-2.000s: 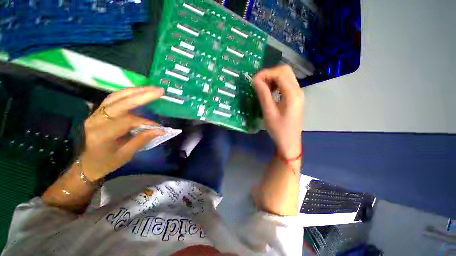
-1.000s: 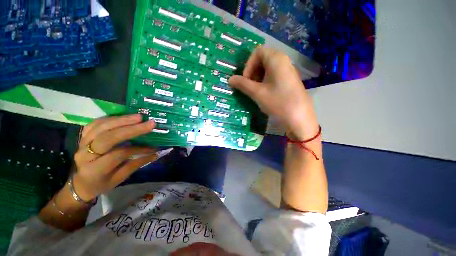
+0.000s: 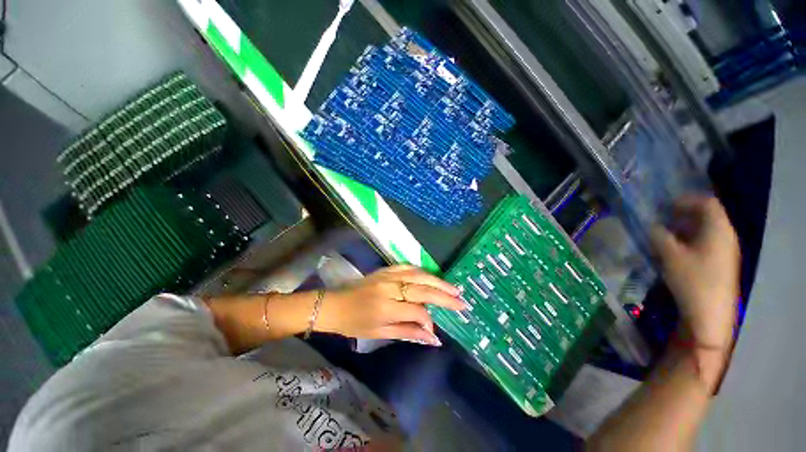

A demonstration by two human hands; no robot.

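A stack of green PCB panels (image 3: pixel 530 305) lies tilted at the conveyor edge, with rows of pale connectors and small white labels on top. My left hand (image 3: pixel 398 305) has its fingertips on the stack's left edge. A limp white label sheet (image 3: pixel 334 267) shows on both sides of this hand, partly hidden under it. My right hand (image 3: pixel 698 238) is blurred at the right, above the rails, with its fingers closed at the lower edge of a blurred blue PCB panel (image 3: pixel 656 172). The fingertips are unclear.
A fanned pile of blue PCB panels (image 3: pixel 411 128) lies on the dark surface behind the green stack. Green-and-white striped tape (image 3: pixel 353 196) marks the edge. Slotted green racks (image 3: pixel 110 256) stand at the left. Silver conveyor rails (image 3: pixel 539 97) run diagonally at the upper right.
The view has swung left. My right hand has left the green panel and moved out to the rails and the blurred blue panel. My left hand stays at the green stack's edge.
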